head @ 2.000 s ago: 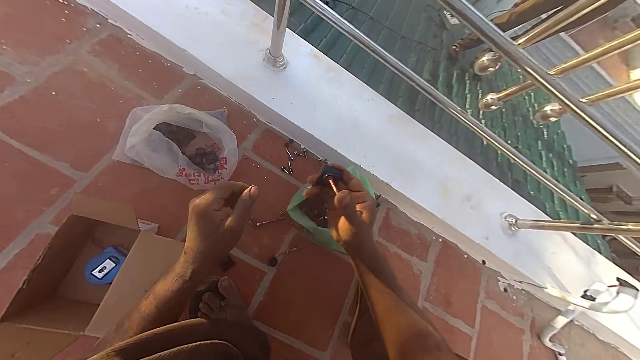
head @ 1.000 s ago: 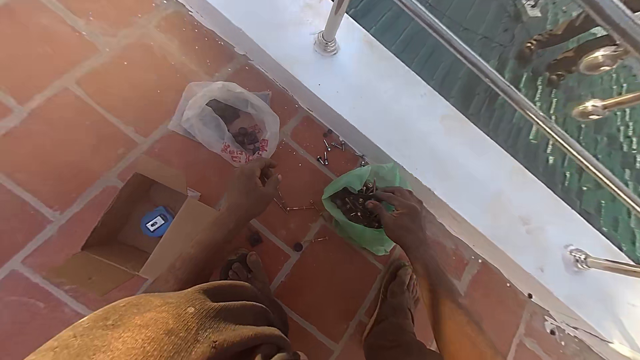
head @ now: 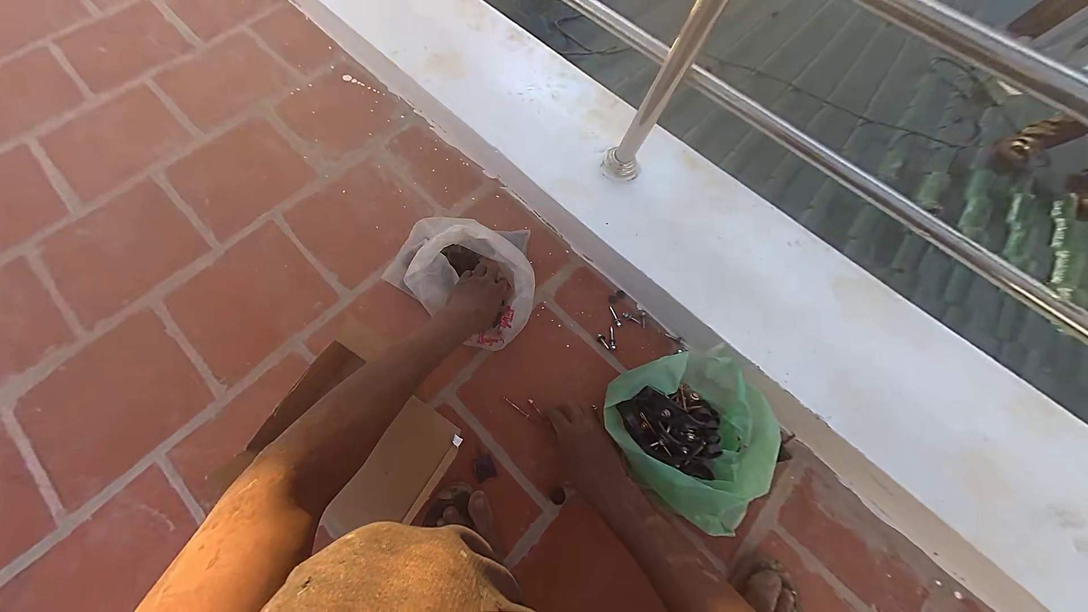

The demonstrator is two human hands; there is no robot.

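Note:
My left hand reaches into the mouth of a white plastic bag; its fingertips are down among dark contents, and any hold is hidden. On the tiles just left of a green plastic bag rests my right hand, near a couple of thin screws. Dark pieces and screws fill the green bag. Several loose screws lie between the two bags, close to the white ledge.
My left arm passes over an open cardboard box. A white ledge carries a metal railing post along the right. My sandalled feet are at the bottom, near a small dark piece.
My left hand has gone into the white bag. My right hand has left the green bag and come down on the tiles to its left.

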